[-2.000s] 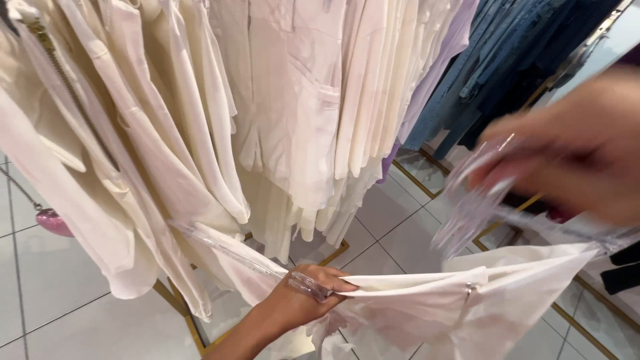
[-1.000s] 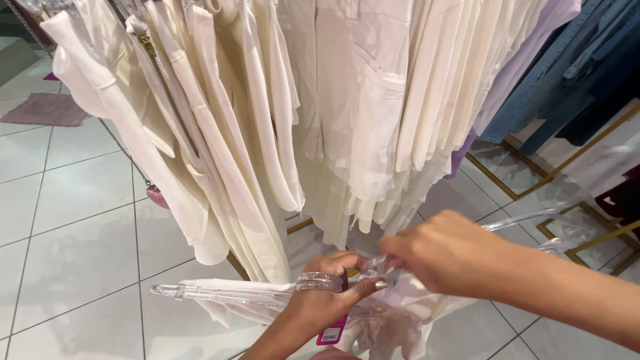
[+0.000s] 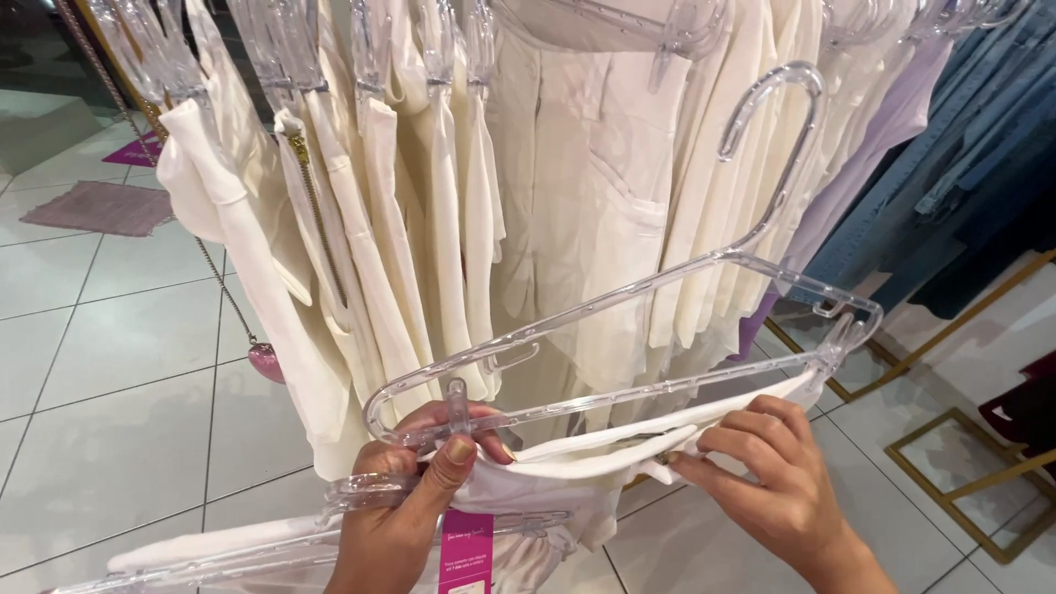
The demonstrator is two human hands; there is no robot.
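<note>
A clear plastic clip hanger [image 3: 610, 289] is held up in the middle, its hook raised, with a white garment [image 3: 561, 487] hanging from its lower bar. My left hand [image 3: 421, 478] grips the hanger's left end and the garment's edge at a clip. Around that wrist, or hooked over it, is clear plastic of another hanger [image 3: 371, 491]. My right hand [image 3: 767, 462] pinches the garment's waist edge right of its middle. The right clip [image 3: 837, 342] is on the garment's far corner. A magenta tag [image 3: 467, 553] hangs below my left hand. More white clothing on a hanger [image 3: 247, 553] lies lower left.
Off-white garments [image 3: 396, 247] hang close behind on clear hangers. A pink heart-shaped pendant or bag [image 3: 266, 363] dangles on a chain at left. Blue jeans [image 3: 924, 181] hang at the right, above gold metal rack bases [image 3: 949, 495]. A mat [image 3: 99, 208] lies on the tiled floor.
The hanger now stands upright between my hands, with the garment along its lower bar. My right hand, beside my left one a second ago, has moved right along the garment's edge.
</note>
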